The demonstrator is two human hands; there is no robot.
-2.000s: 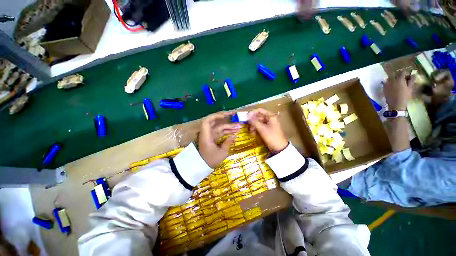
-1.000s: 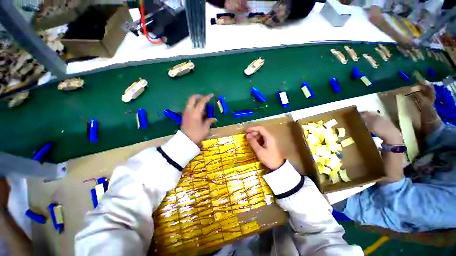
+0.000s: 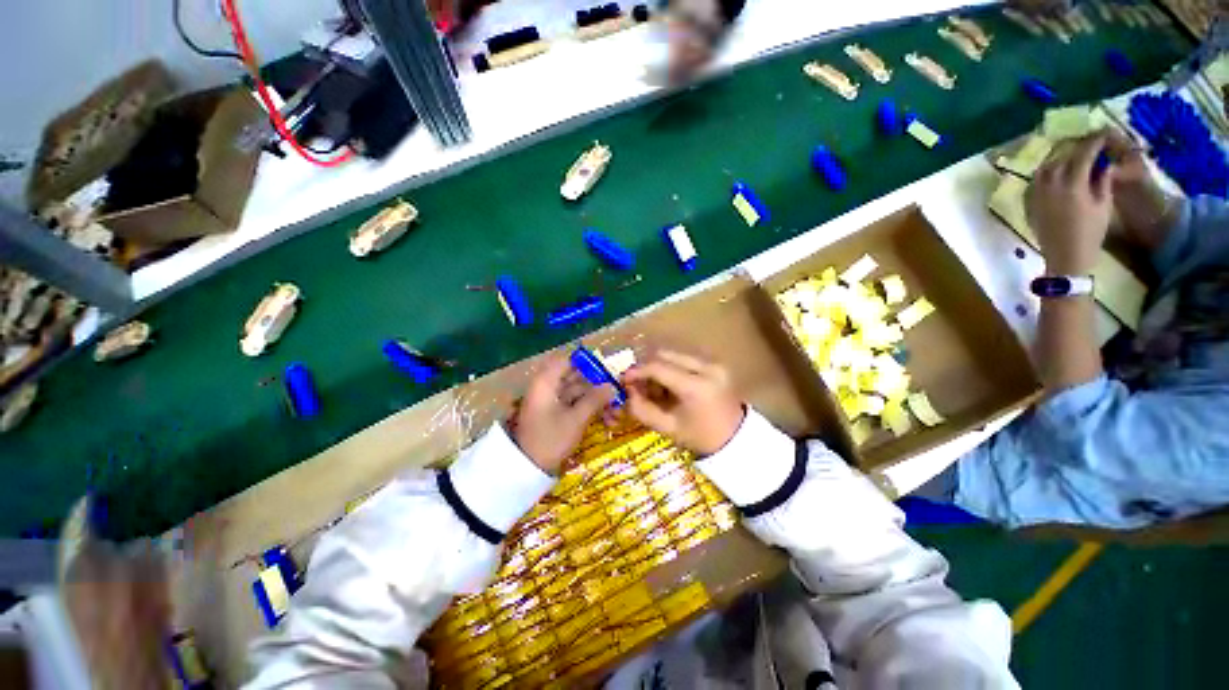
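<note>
A blue battery pack (image 3: 593, 369) is held between my two hands above the back of the amber rows. My left hand (image 3: 553, 415) grips its near left side. My right hand (image 3: 685, 399) has its fingertips at the pack's lower right end. A small white piece (image 3: 619, 361) shows beside the pack, near my right fingertips; whether it is stuck on, I cannot tell. Amber-wrapped packs (image 3: 607, 539) lie in tight rows below my hands, partly hidden by my sleeves.
A green conveyor (image 3: 445, 270) carries blue packs and tan assemblies. An open carton (image 3: 977, 324) of pale yellow pieces (image 3: 856, 344) stands at right. Another person's hands (image 3: 1078, 202) work at far right. A blurred arm (image 3: 121, 620) is at lower left. Blue packs (image 3: 275, 588) lie on the left cardboard.
My left hand has come back from the belt edge and now holds a blue pack. My right hand has closed in on it. The view has shifted, and a blurred arm has entered at lower left.
</note>
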